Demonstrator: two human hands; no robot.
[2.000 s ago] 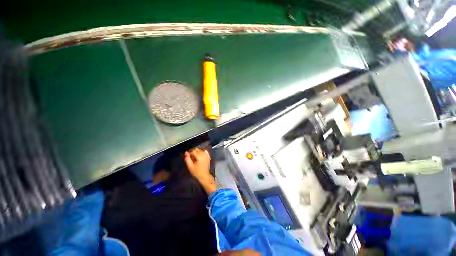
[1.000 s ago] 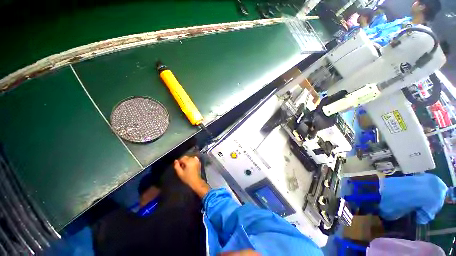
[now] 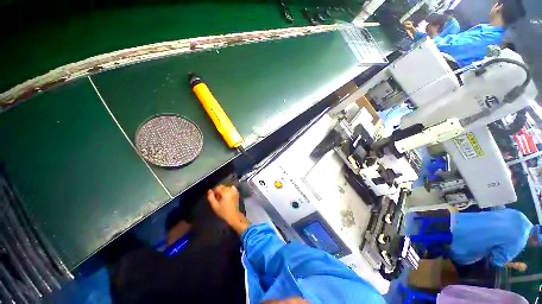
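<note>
My right hand (image 3: 224, 200) rests at the bench's near edge, left of the machine, its fingers loosely curled with nothing visible in them. My left hand cannot be made out; a small skin-toned patch in the dark area below the bench is unclear. A yellow electric screwdriver (image 3: 217, 115) with a black end lies on the green bench (image 3: 65, 148). A round dish of small silvery grains, perhaps screws (image 3: 169, 141), lies left of it, not touching it.
A white machine (image 3: 300, 196) with a small screen and metal fixtures stands at the right. Ribbed stacks (image 3: 24, 237) stand at the far left. A pale rail (image 3: 196, 44) borders the darker green strip. People in blue smocks (image 3: 475, 44) are at the upper right.
The view has turned and steadied, so the bench items and machine appear farther left. The screwdriver and dish lie in the same places on the bench. My right hand keeps its curled pose.
</note>
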